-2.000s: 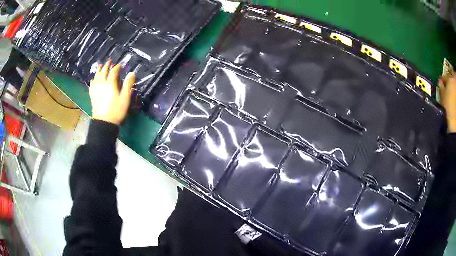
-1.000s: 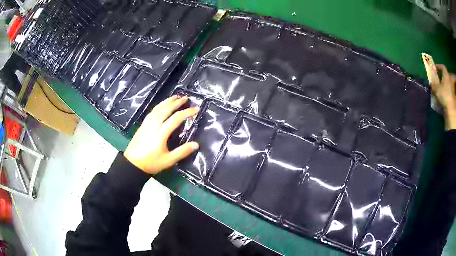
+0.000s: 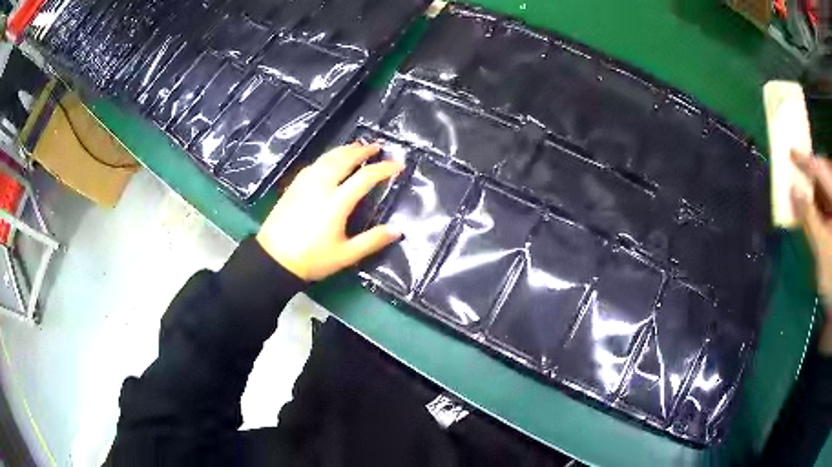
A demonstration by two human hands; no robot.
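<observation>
A wide glossy black plastic tray (image 3: pixel 511 214) with raised ribs lies in front of me on the green bench. My left hand (image 3: pixel 333 214) rests on its left end with fingers spread, holding nothing that shows. My right hand (image 3: pixel 815 196), at the right edge of the picture and partly cut off, holds a cream-white slab (image 3: pixel 787 150), likely a phone back cover, upright beside the tray's right end. The slab's face is turned partly away. No cream pieces show in the tray pockets.
A second black tray or stack (image 3: pixel 265 77) lies at the upper left. The green bench top (image 3: pixel 401 319) runs along the tray's near edge. A cardboard box (image 3: pixel 82 150) and a light metal frame (image 3: pixel 27 246) stand on the floor at left. Dark clutter is at the upper right.
My left hand has moved from the left tray onto the near tray's left end. The yellow-marked pieces along the far edge are gone. The slab in my right hand shows more fully.
</observation>
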